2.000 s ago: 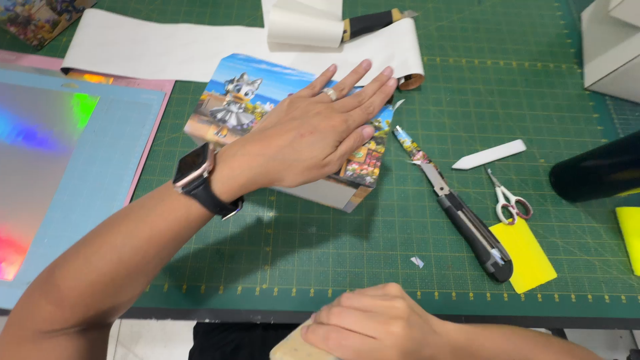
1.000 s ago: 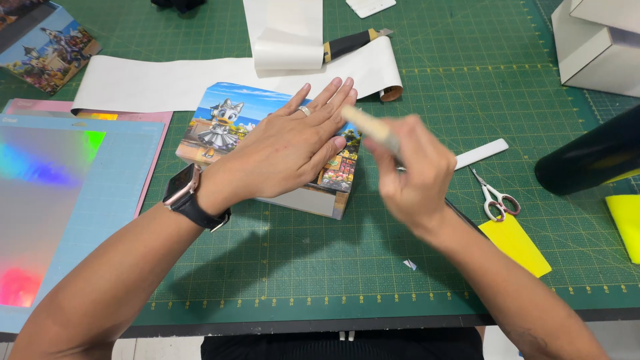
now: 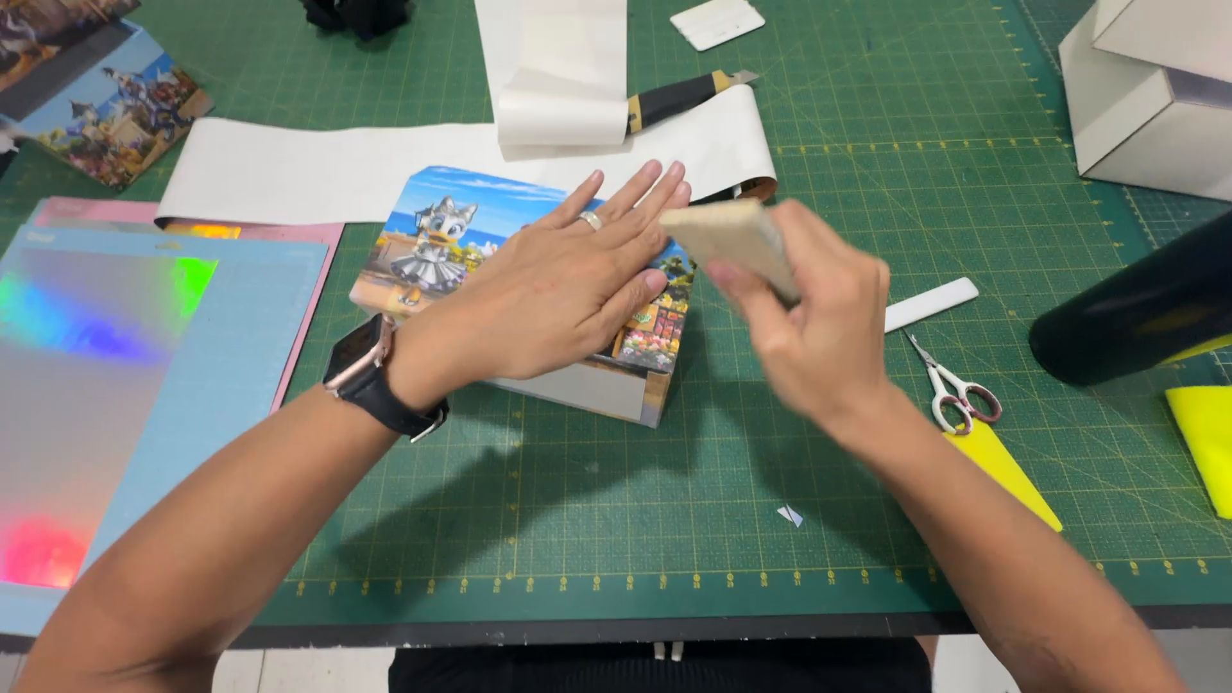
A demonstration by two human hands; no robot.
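My left hand (image 3: 553,284) lies flat, palm down with fingers spread, on a box (image 3: 448,245) covered in printed paper with a cartoon duck in a silver dress. Part of the box's pale side (image 3: 577,385) faces me. My right hand (image 3: 818,308) grips a beige, block-like pad (image 3: 736,236) at the right end of the box, close to my left fingertips. Whether the pad touches the box, I cannot tell. Behind the box, a long white paper strip (image 3: 308,168) runs sideways.
A green cutting mat (image 3: 616,539) lies under everything. Scissors (image 3: 953,390), a white flat tool (image 3: 934,303) and a black cylinder (image 3: 1126,308) are at right. A utility knife (image 3: 679,101) lies on the strip. Holographic sheets (image 3: 87,385) are at left, white boxes (image 3: 1136,106) far right.
My right hand, holding the pad, has come up from the mat's near edge to the box's right end. My left hand has stayed on the box.
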